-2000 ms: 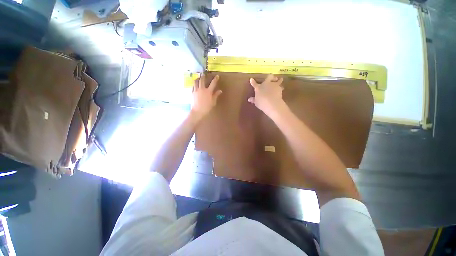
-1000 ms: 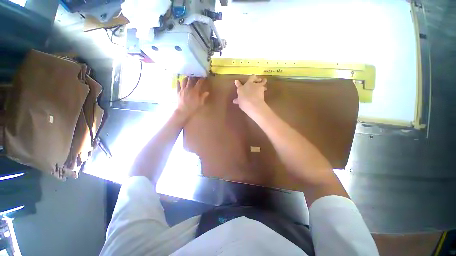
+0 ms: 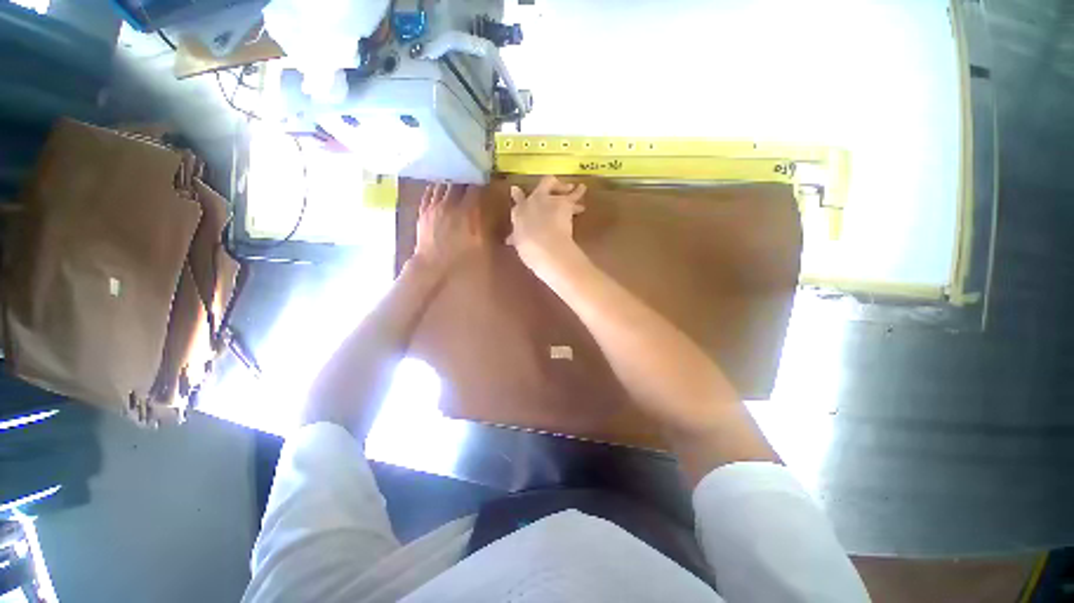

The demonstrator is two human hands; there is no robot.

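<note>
A large brown bag panel [image 3: 695, 283] lies flat on the machine table, its top edge along the yellow sewing template [image 3: 683, 161]. A small pale label [image 3: 561, 352] is on the panel. My left hand [image 3: 445, 226] lies flat on the panel's upper left part, just below the machine head [image 3: 442, 124], fingers pointing up. My right hand [image 3: 545, 222] rests on the panel near its top edge, right of the machine head, fingers spread and bent. Neither hand visibly grips anything. The needle area is hard to make out.
A stack of brown panels [image 3: 100, 265] lies at the left table edge, with a small dark pointed tool [image 3: 242, 350] beside it. A dark cable [image 3: 303, 200] curves left of the machine head. A bright white inset area [image 3: 872, 71] lies behind the template. Brown material shows at lower right.
The panel and template have moved left past the machine head. My right hand has moved left with them. My left hand moved left at first, then stayed about level, now lying wholly on the panel.
</note>
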